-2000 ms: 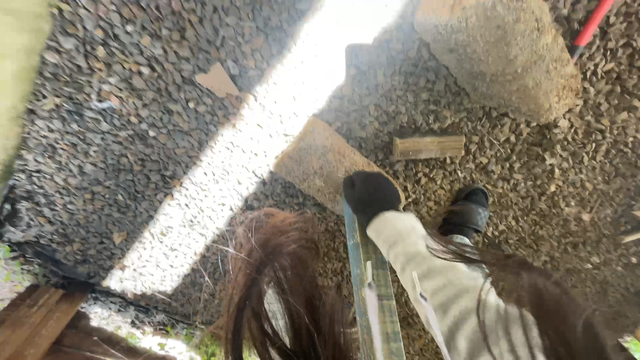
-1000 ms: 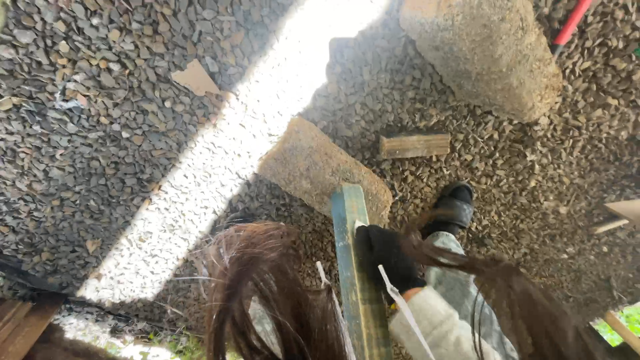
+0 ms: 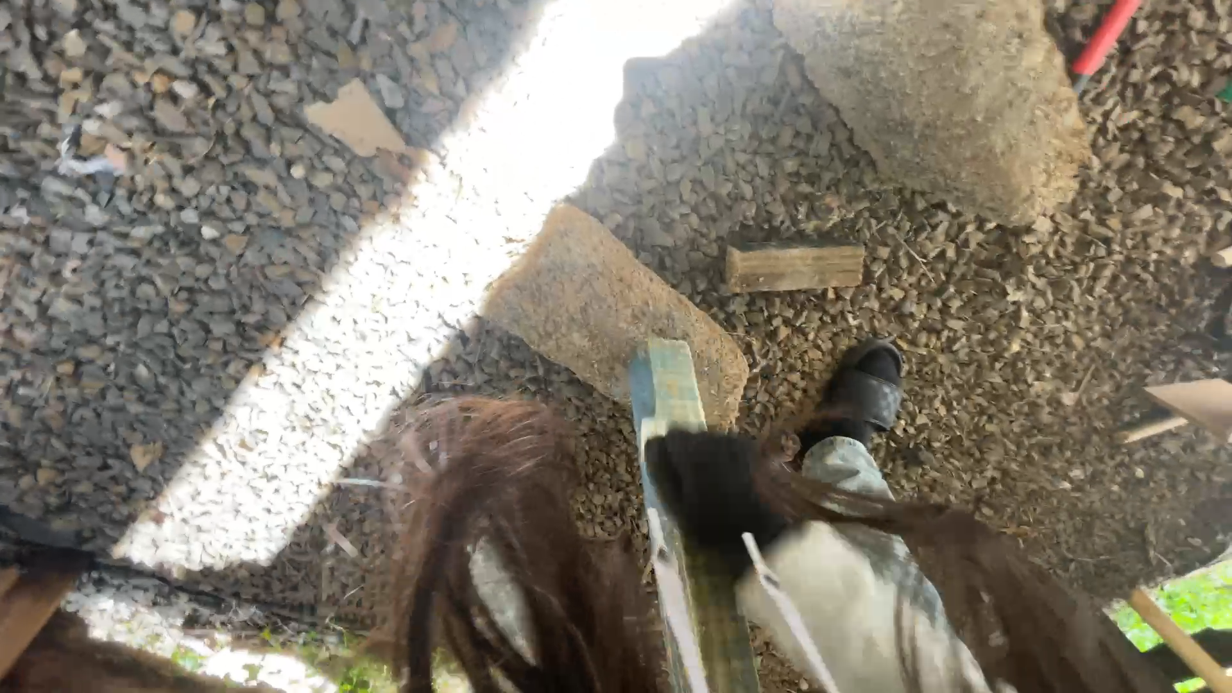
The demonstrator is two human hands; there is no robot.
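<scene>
My right hand [image 3: 717, 486], in a black glove with a cream sleeve behind it, grips a long greenish wooden post [image 3: 671, 385] from its right side, a little below the post's top end. The post runs from the bottom edge of the view up to a flat stone slab [image 3: 597, 298], which its end overlaps in the picture. Whether the end touches the slab cannot be told. My left hand does not show. Long brown hair hangs across the lower view and hides part of the legs, and two white drawstrings dangle over the post and sleeve.
Gravel covers the ground. A short wood block [image 3: 795, 269] lies right of the slab, and a larger stone [image 3: 943, 106] beyond it. A black shoe [image 3: 863, 390] stands right of the post. A red handle [image 3: 1107, 38] is at top right, a wood offcut [image 3: 1193, 404] at right.
My right hand was at the post's top end two seconds ago; it is now lower on the post's right side. More of the post's end shows over the slab.
</scene>
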